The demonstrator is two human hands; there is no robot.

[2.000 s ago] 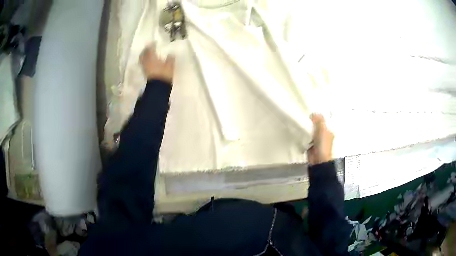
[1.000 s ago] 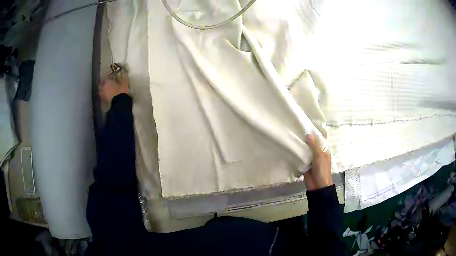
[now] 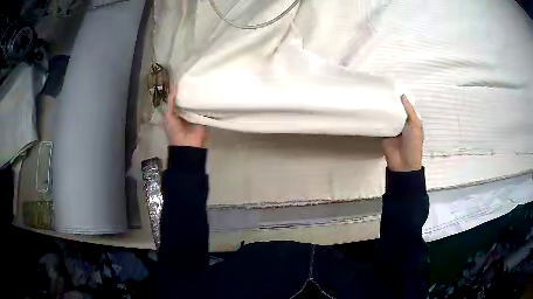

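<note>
The cream fabric ply [image 3: 292, 99] is folded back on itself and stretched between my hands, its fold running left to right. My left hand [image 3: 187, 129] grips its left end, and my right hand [image 3: 407, 137] grips its right end. The stack of plies [image 3: 292, 169] lies flat below, its layered edge along the table front. A small metal weight [image 3: 158, 84] stands just beyond my left hand. A speckled metal bar [image 3: 152, 190] lies left of my left sleeve, partly hidden by it.
A thick grey-white roll [image 3: 93, 128] lies at the left. A thin cable [image 3: 251, 27] loops over the cloth at the top. White printed paper [image 3: 473, 204] hangs at the front right edge. Scraps cover the floor below.
My left hand has left the small metal weight and taken the fabric. My right hand has moved up and right. The ply's front part is lifted and folded back, uncovering the stack and the bar.
</note>
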